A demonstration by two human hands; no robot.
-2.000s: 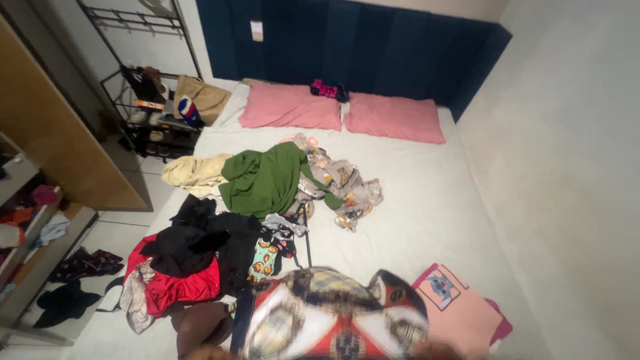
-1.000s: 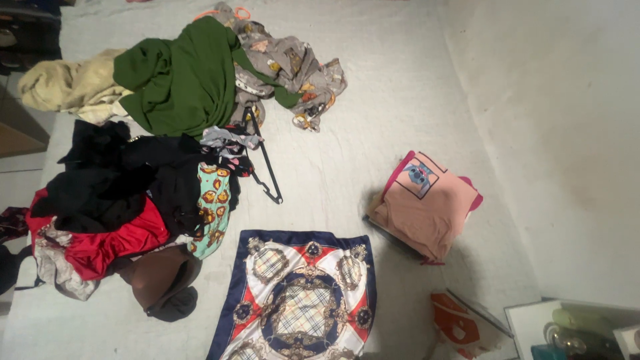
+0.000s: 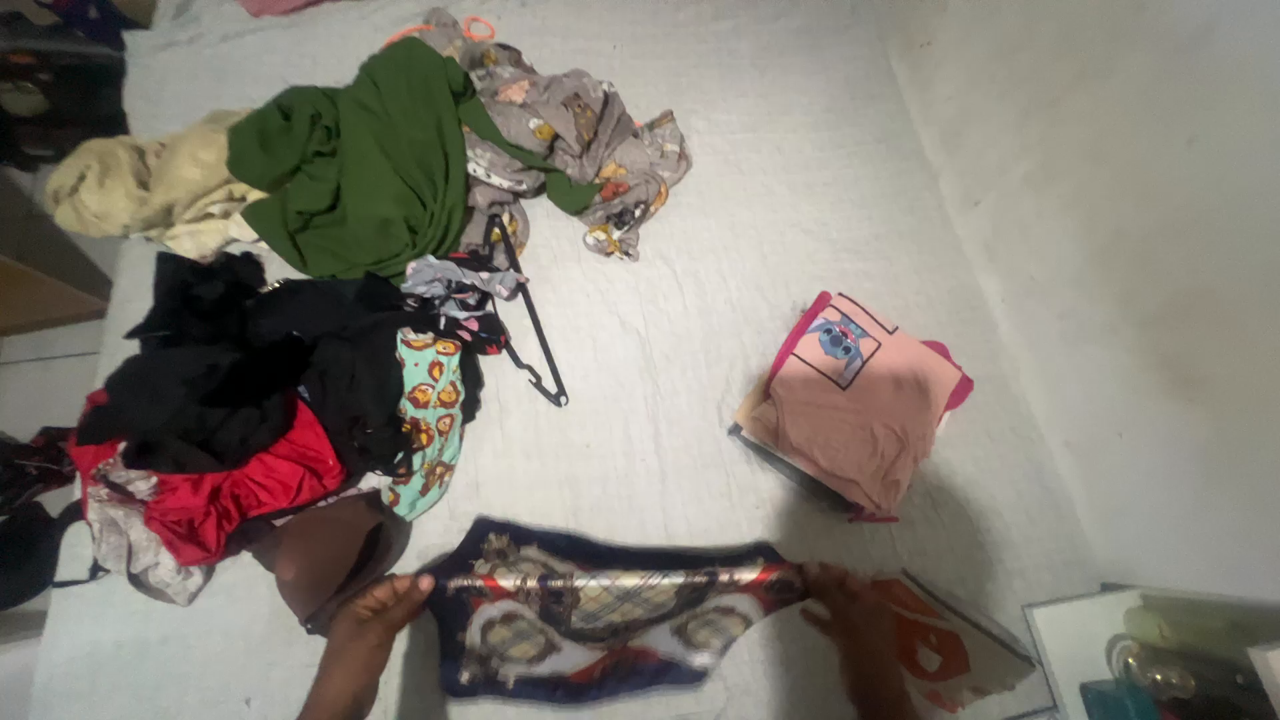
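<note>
A silky patterned scarf (image 3: 610, 620), navy-edged with red, white and plaid, stretches between my hands at the bottom of the view. My left hand (image 3: 375, 625) pinches its left side, and my right hand (image 3: 850, 625) grips the right side. Its lower part hangs folded below the taut line and is slightly blurred. Up and to the right of the scarf lies a folded pile of pink clothing (image 3: 860, 400) with a blue cartoon figure. A brown bra cup (image 3: 335, 550) is just above my left hand, at the edge of a heap of black clothes (image 3: 210, 380).
Red satin cloth (image 3: 250, 490), teal printed fabric (image 3: 432, 420) and a black hanger (image 3: 535, 340) lie by the heap. Above are a green garment (image 3: 370, 160), cream cloth (image 3: 150, 185) and grey printed fabric (image 3: 570, 120). A red-and-white bag (image 3: 930, 645) is lower right, beside the wall.
The scarf lay spread flat with no hands visible one second ago; now both hands hold it stretched and partly folded. The view has tilted down since the earliest frame.
</note>
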